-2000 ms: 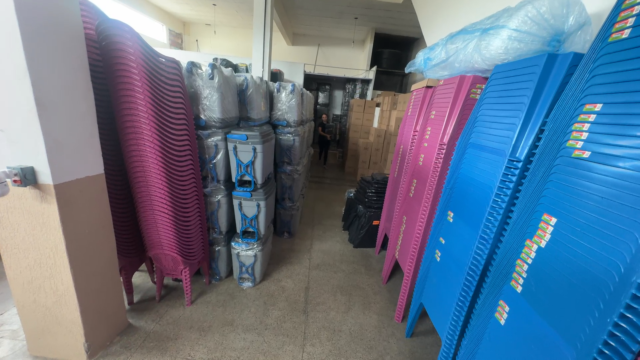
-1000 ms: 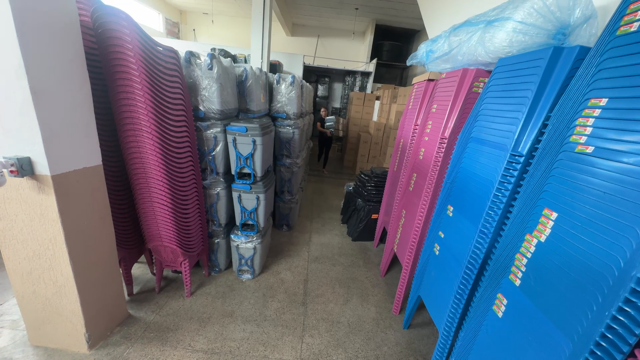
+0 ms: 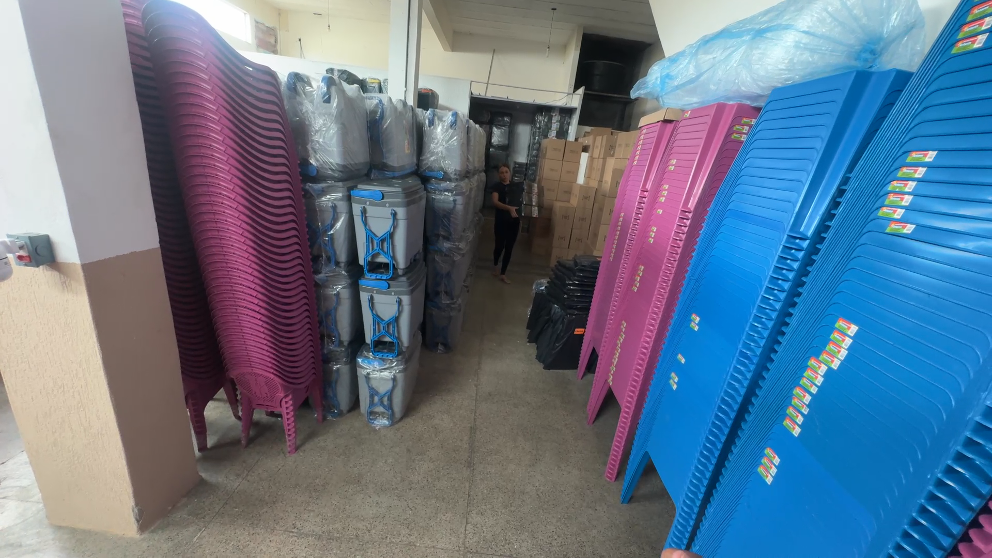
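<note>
A small bit of a hand, most likely my right hand, shows at the bottom edge, by the lower edge of the stacked blue plastic tables. Whether it touches them or holds anything is hidden. My left hand is out of view. Stacked pink plastic tables lean beyond the blue ones. Across the aisle stand tall stacks of magenta plastic chairs and grey coolers with blue handles, many wrapped in clear plastic.
A square pillar rises at the left. Along the aisle floor, a person in dark clothes carries a dark object. Black wrapped goods and cardboard boxes stand farther back. A blue plastic bag lies atop the tables.
The person at the back has come forward along the aisle, carrying something. Part of a hand has come into view at the bottom edge.
</note>
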